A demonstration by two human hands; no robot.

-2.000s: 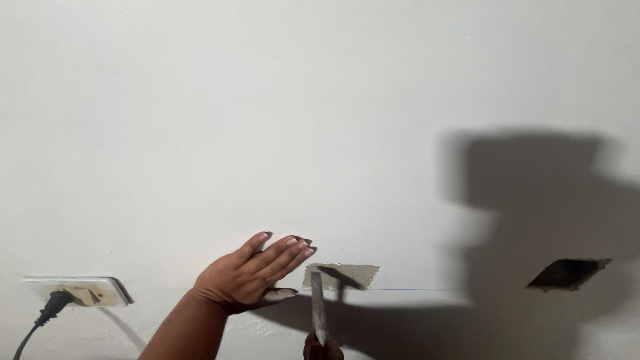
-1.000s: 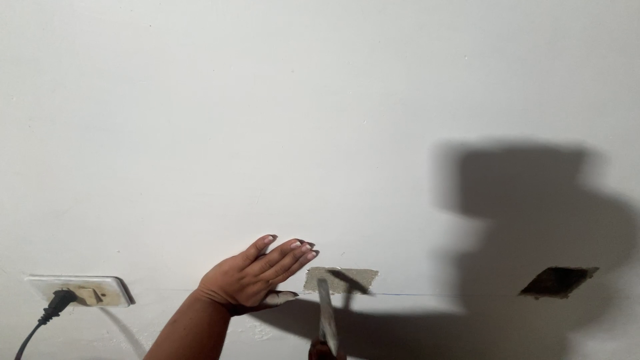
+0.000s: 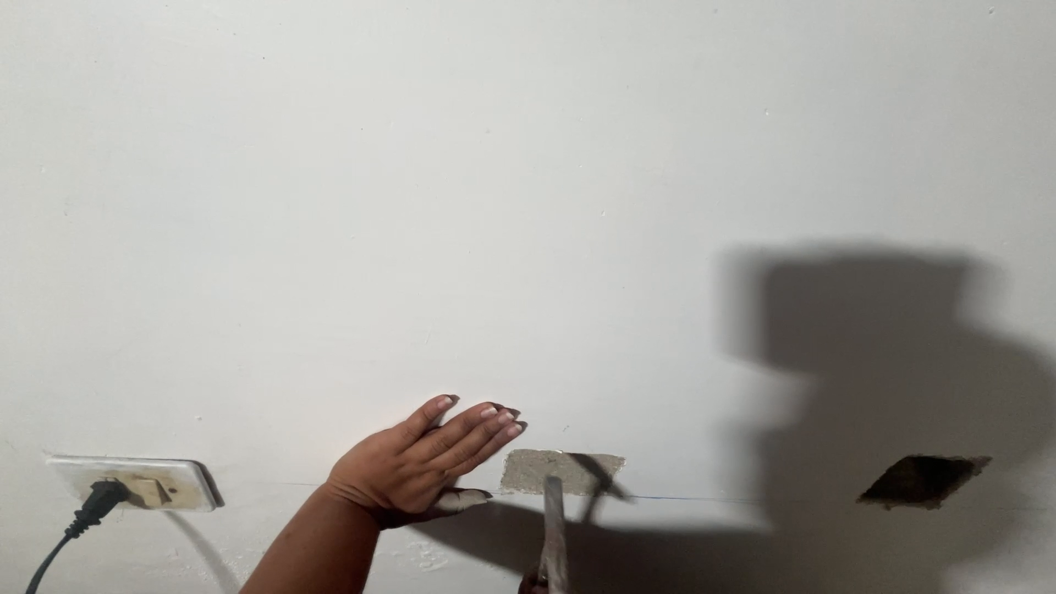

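My left hand (image 3: pixel 429 458) lies flat on the white wall with its fingers spread a little, just left of a rough patch of bare grey plaster or cement (image 3: pixel 528 472). At the bottom edge, my right hand (image 3: pixel 533 584) shows only in part, around the lower end of a hammer-like tool (image 3: pixel 554 528). The tool's upper end stands in front of the bare patch, and its shadow falls across the patch's right side. A thin blue line (image 3: pixel 660 497) runs along the wall to the right of the patch.
A wall outlet plate (image 3: pixel 202 487) with a black plug (image 3: pixel 103 499) and its cord is at the lower left. A dark, rough-edged hole (image 3: pixel 920 480) is cut in the wall at the lower right. A large shadow of a person covers the right side.
The tool in my right hand has shifted slightly against the bare patch. My left hand stays flat on the wall beside it.
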